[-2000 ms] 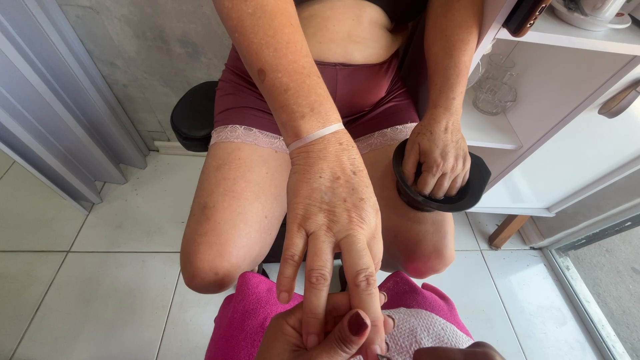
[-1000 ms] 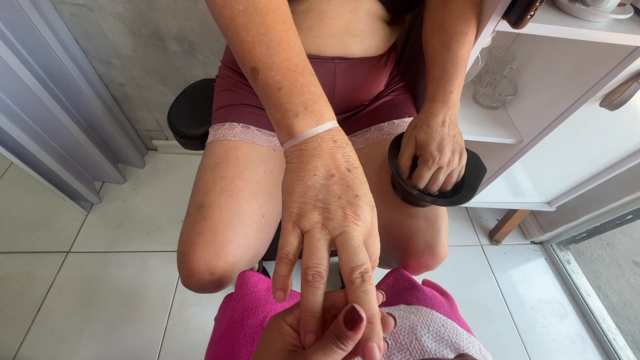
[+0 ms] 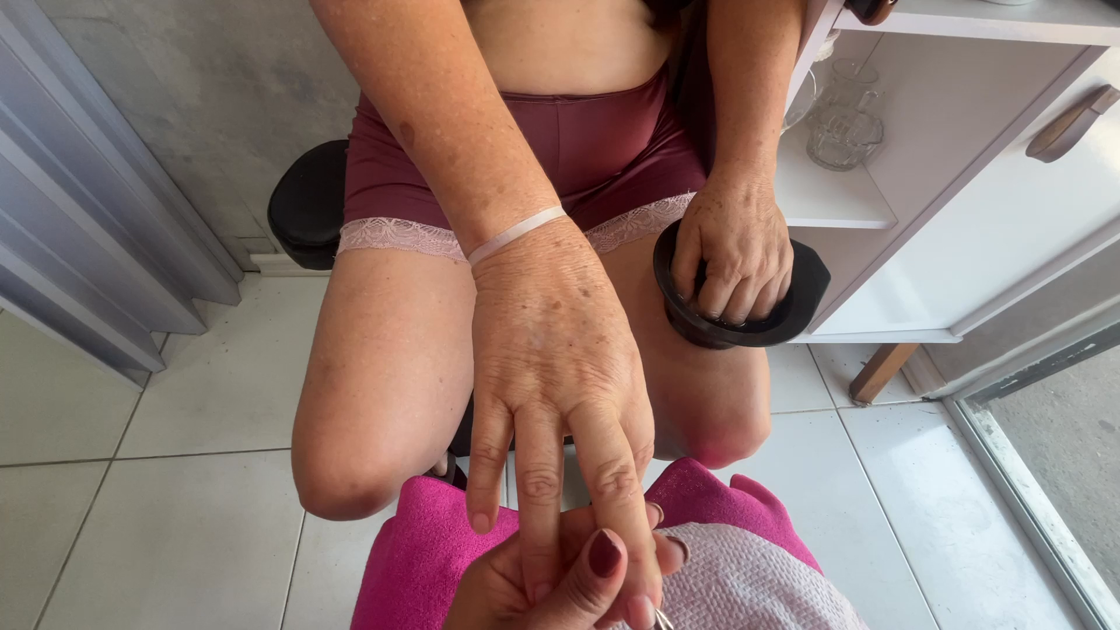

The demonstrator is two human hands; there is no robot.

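My left hand, with dark red nail polish, holds the fingers of another person's outstretched hand from below, thumb on top. That person wears a thin pale band at the wrist. A small metal tool tip shows at the bottom edge beside the held fingertip; its kind cannot be told. My right hand is out of view. The person's other hand dips its fingers in a black bowl resting on the thigh. Under my hand lie a pink towel and a white textured cloth.
The person sits facing me, near a black padded seat. A white cabinet with glassware on its shelf stands at the right. Grey folded panels are at the left. A glass door's metal frame edges the tiled floor.
The dark shape at the bottom edge beside the held hand, seen in both earlier frames, has dropped out of view. My left hand keeps its hold on the person's fingers.
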